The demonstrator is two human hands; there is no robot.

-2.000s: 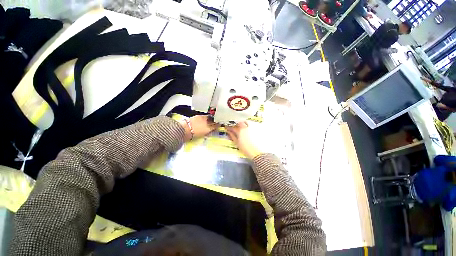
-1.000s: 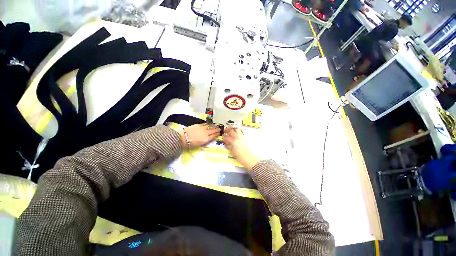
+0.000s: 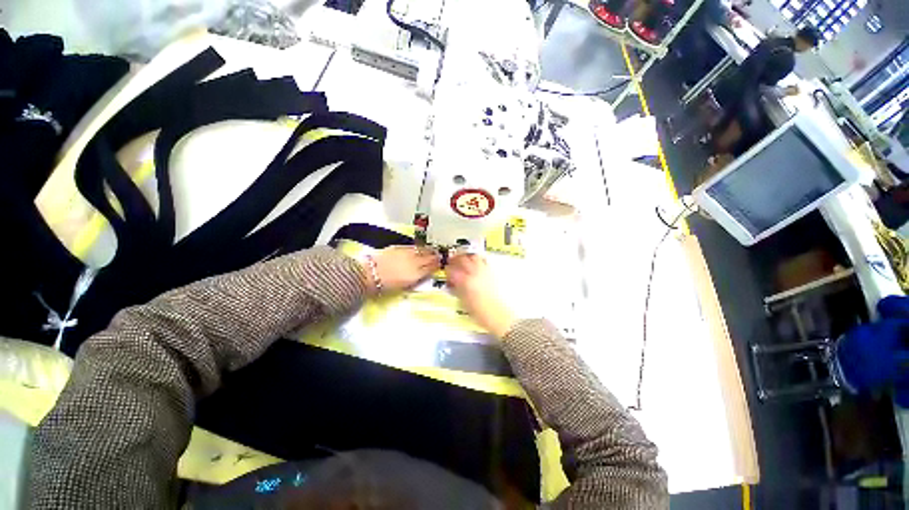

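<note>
A white sewing machine head (image 3: 473,139) with a round red logo stands in the centre. Under it, my left hand (image 3: 407,267) and my right hand (image 3: 472,279) meet at the needle area, fingertips almost touching. A small dark piece of a black fabric band (image 3: 444,258) shows between the fingertips of both hands. More of the band (image 3: 371,235) runs left behind my left hand. My fingers hide most of the held part. The shiny machine bed (image 3: 414,339) lies below my hands.
Black strips (image 3: 239,214) fan out at left. Bundles with white ties (image 3: 38,118) lie at far left. A wide black stack (image 3: 369,408) lies along the front edge. A screen (image 3: 777,179) stands at right, a thin cable (image 3: 648,299) crosses the table, and a person (image 3: 762,75) is beyond the aisle.
Since two seconds ago my right hand has shifted slightly left and down, and the dark piece shows more clearly between my fingertips. Over the last second the hands have barely moved.
</note>
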